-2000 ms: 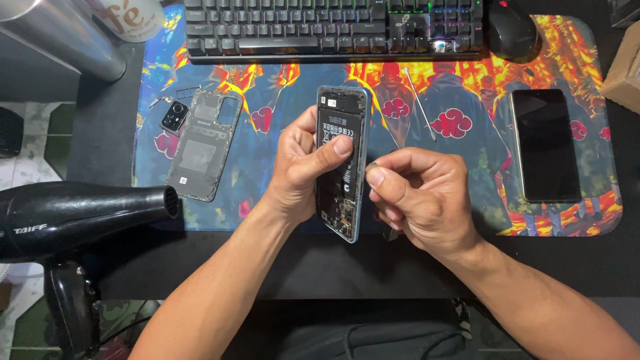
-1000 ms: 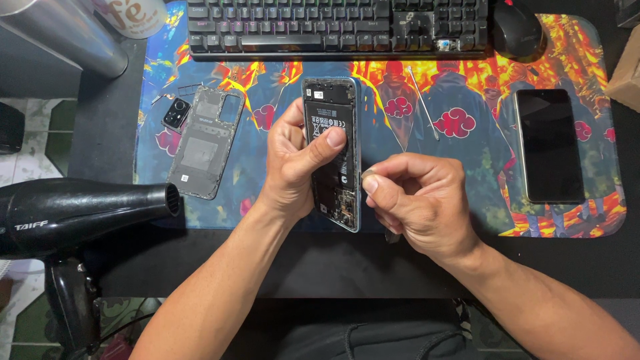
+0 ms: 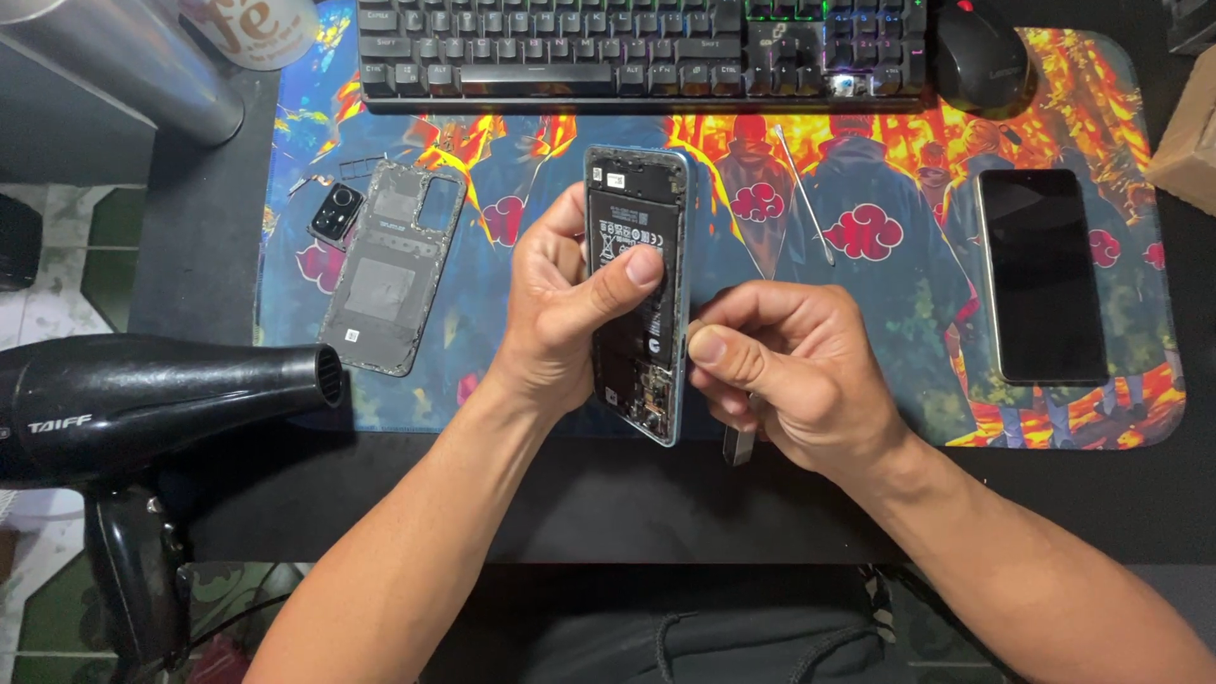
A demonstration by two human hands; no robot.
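Tilted upright above the mat, an opened smartphone (image 3: 632,380) shows its battery and lower inner parts. My left hand (image 3: 575,304) grips it from the left side, thumb across the battery. At the phone's right edge, the thumb and forefinger of my right hand (image 3: 788,361) are pinched together; what lies between them is too small to tell. A dark, flat-ended tool (image 3: 738,445) sticks out below that hand's curled fingers. The detached back cover (image 3: 394,275) rests on the mat at left, with a camera lens cover (image 3: 336,211) beside it.
A black hair dryer (image 3: 161,399) lies at left. A keyboard (image 3: 646,57) and mouse (image 3: 983,62) stand at the back. On the patterned mat (image 3: 883,332) are a thin metal tool (image 3: 804,195), a second smartphone (image 3: 1043,275) and a small tray frame (image 3: 361,168). A cardboard box (image 3: 1187,138) sits far right.
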